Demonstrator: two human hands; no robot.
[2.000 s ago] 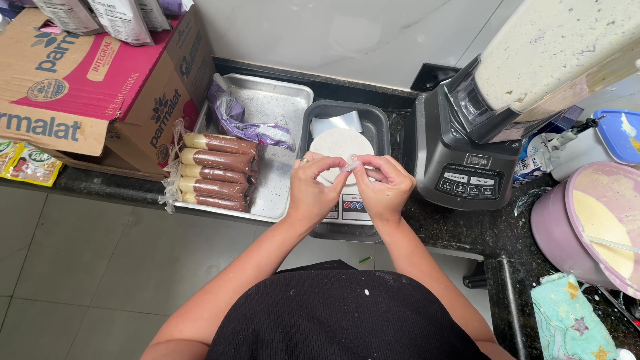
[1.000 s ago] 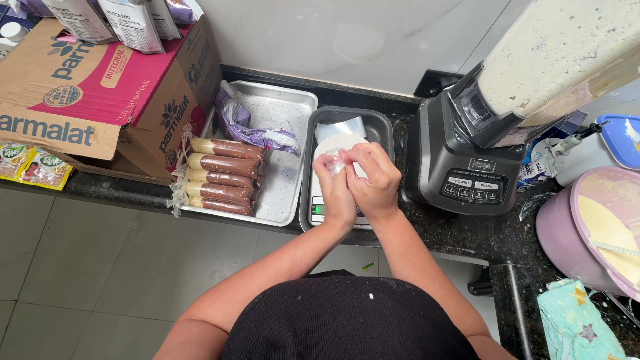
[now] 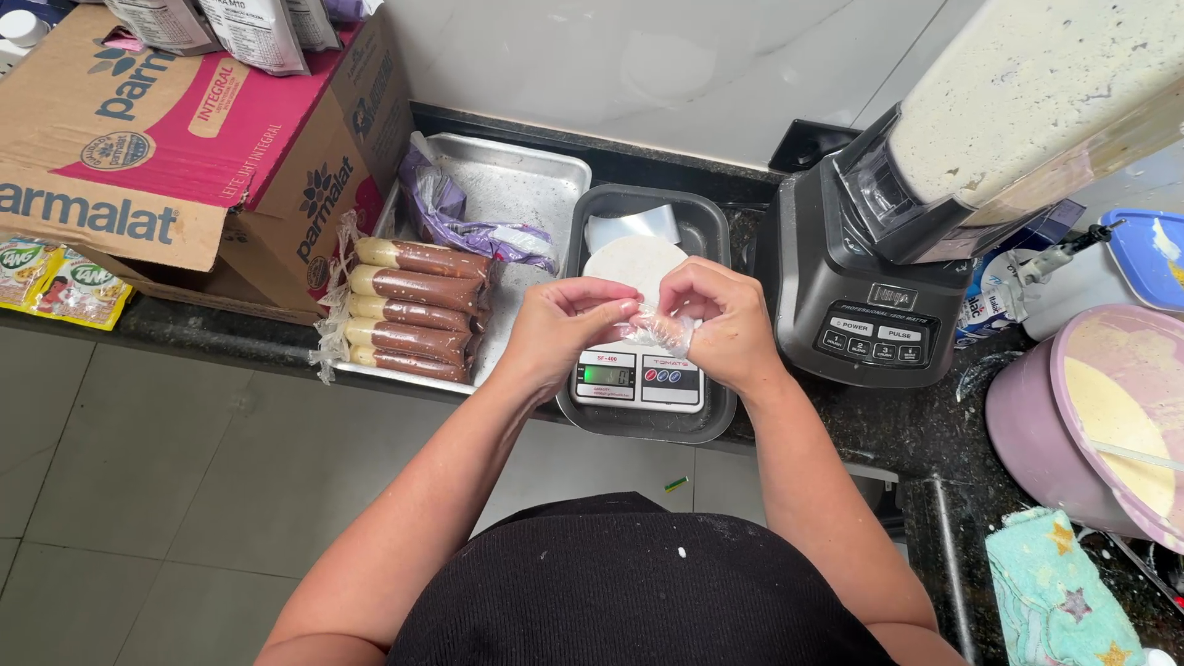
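Note:
Both my hands meet above a white digital kitchen scale [image 3: 638,377] that stands in a dark baking pan [image 3: 583,213]. My left hand [image 3: 572,326] pinches one end of a crumpled clear plastic bag [image 3: 668,331], and my right hand [image 3: 723,319] is closed around its other part. Behind them show the scale's round white plate [image 3: 634,264] and a stack of flat clear plastic bags [image 3: 638,227]. To the left, several filled plastic tubes [image 3: 421,314], brown with pale ends, lie on an aluminium tray [image 3: 546,166] beside a purple wrapper [image 3: 462,222].
A cardboard box [image 3: 268,166] with silver pouches [image 3: 254,32] on it stands left, near drink-mix packets [image 3: 65,282]. At right are a Ninja blender [image 3: 865,277] with pale mixture in its jug, a pink bucket [image 3: 1036,398] of cream-coloured mixture, and a patterned cloth [image 3: 1064,592].
My hands, close together over the scale one second ago, have shifted a little apart, with the clear plastic now visible between them. The tubes and tray stay as they were.

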